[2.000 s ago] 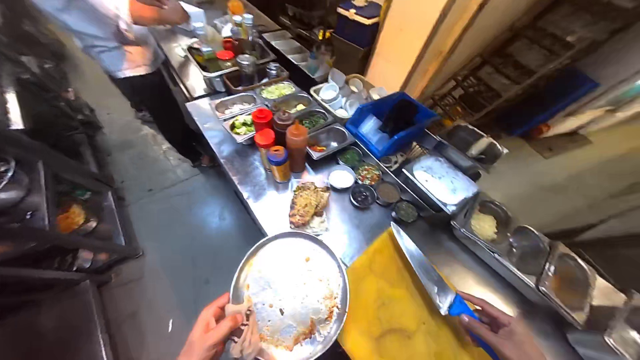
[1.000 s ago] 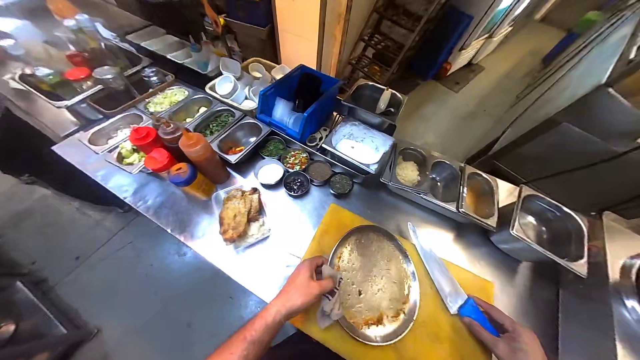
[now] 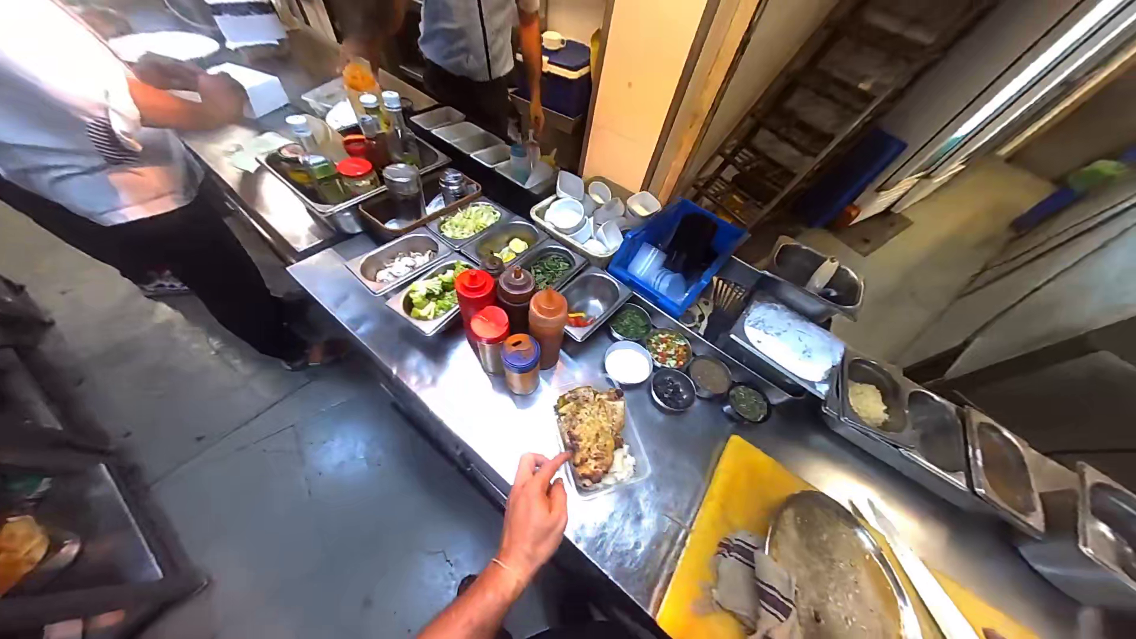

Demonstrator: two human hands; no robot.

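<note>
My left hand (image 3: 535, 510) reaches over the counter's front edge, its index finger extended to the lower left of the grilled meat (image 3: 592, 433). The meat lies over white food in a clear plastic container (image 3: 635, 461). Nothing is held in that hand. At the lower right, a round metal plate (image 3: 830, 568) rests on the yellow cutting board (image 3: 710, 524), with a striped cloth (image 3: 754, 586) at its left side. A knife (image 3: 923, 581) lies along the plate's right side, its handle out of frame. Of my right hand, at most a blurred bit shows at the bottom edge.
Squeeze bottles (image 3: 548, 319) and small bowls of condiments (image 3: 672, 390) stand behind the container. Metal pans of vegetables (image 3: 432, 297), a blue bin (image 3: 679, 257) and steel containers (image 3: 936, 430) line the counter's back. One person (image 3: 115, 133) stands at the left, another (image 3: 475, 44) farther back.
My left hand has let go of the cloth at the plate and moved to the container of meat. My right hand, on the knife's blue handle before, is almost out of view. The view has swung left.
</note>
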